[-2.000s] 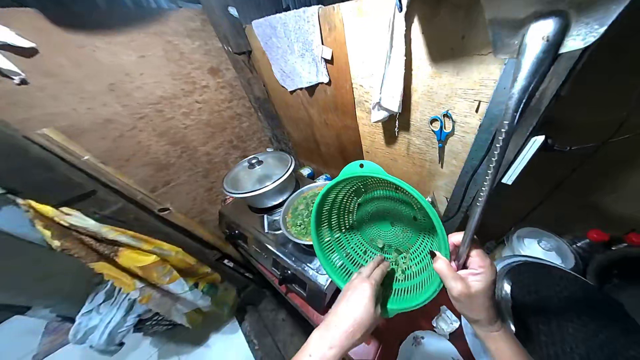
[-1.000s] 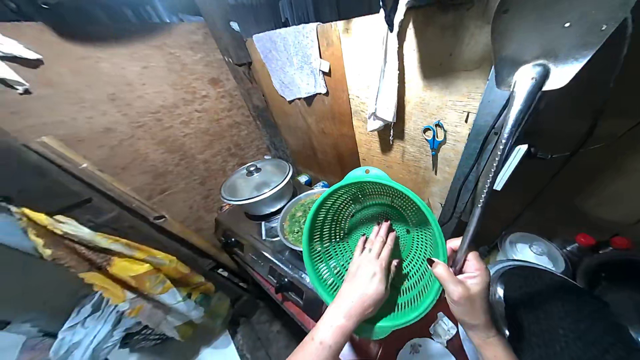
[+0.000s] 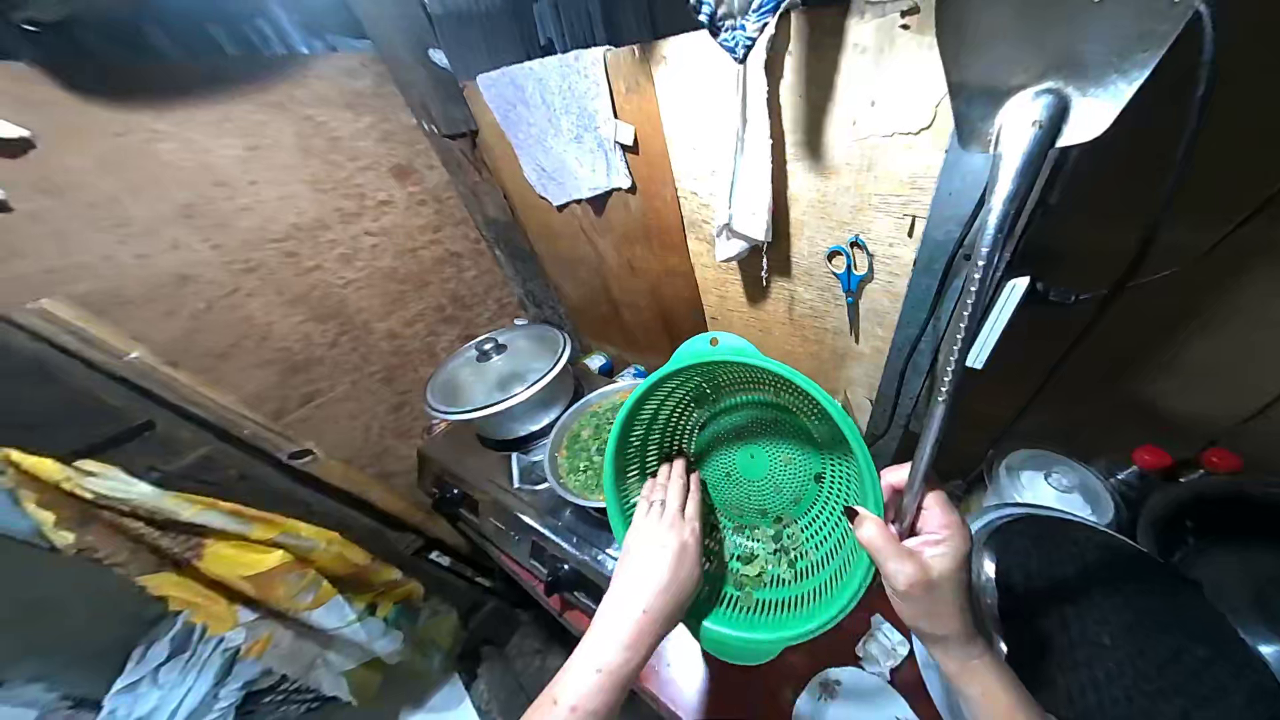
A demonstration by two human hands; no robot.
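My right hand (image 3: 925,560) grips the handle of a metal turner (image 3: 965,290), its broad blade raised at the top right, and its thumb presses the right rim of a green plastic colander (image 3: 755,460). The colander is tilted toward me. My left hand (image 3: 665,530) reaches inside it, flat against the left wall with fingertips on the mesh; it grasps nothing visible. Bits of chopped green leaves (image 3: 765,560) cling to the lower inner wall. Behind the colander, a pan of chopped greens (image 3: 590,450) sits on the gas stove (image 3: 500,510), partly hidden by the rim.
A lidded metal pot (image 3: 500,375) stands on the stove's back left. Blue scissors (image 3: 849,275) and cloths (image 3: 560,125) hang on the plywood wall. At the right are a large dark pan (image 3: 1110,620) and a lidded pot (image 3: 1055,485). A plate (image 3: 850,695) lies below the colander.
My left hand has moved from the middle of the colander to its left inner wall, uncovering leaf bits lower down. My right hand keeps its hold on the turner and rim.
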